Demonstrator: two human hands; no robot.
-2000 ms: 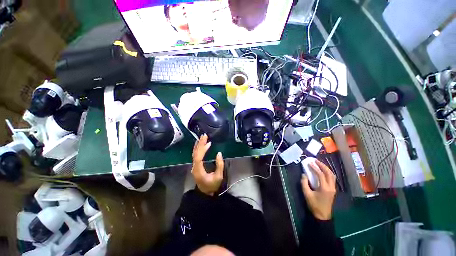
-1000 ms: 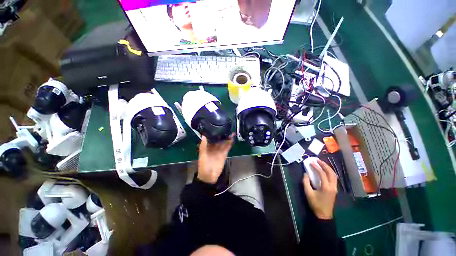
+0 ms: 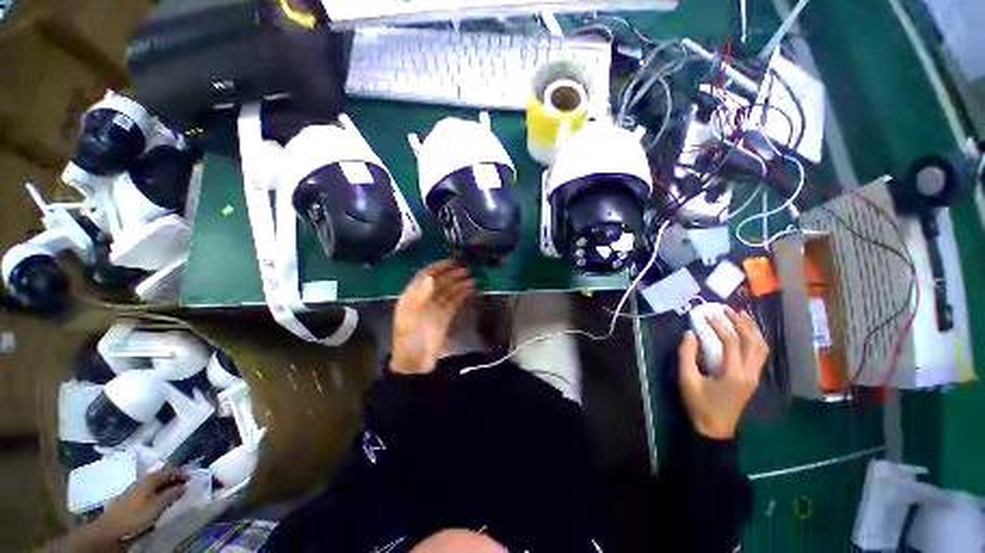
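Three white dome cameras with black balls stand in a row on the green bench: a left one (image 3: 348, 194), a middle one (image 3: 469, 194) and a right one (image 3: 599, 200). My left hand (image 3: 427, 313) is at the bench edge just below the middle camera, fingertips close to its black ball; whether they touch it I cannot tell. My right hand (image 3: 724, 373) rests on the white mouse (image 3: 709, 333) on the dark mat. A thin white cord (image 3: 545, 337) runs from the bench down towards my lap.
A white keyboard (image 3: 470, 70), yellow tape roll (image 3: 556, 108) and black case (image 3: 227, 59) lie behind. A white label strip (image 3: 270, 227) hangs over the edge. Tangled wires (image 3: 745, 151) and an open carton (image 3: 799, 313) are right. Another person's hand (image 3: 146, 502) reaches into the camera bin (image 3: 270, 400).
The view has tilted down, cutting off most of the monitor. My left hand has moved from under the middle camera's ball slightly left. Another person's hand has appeared at lower left.
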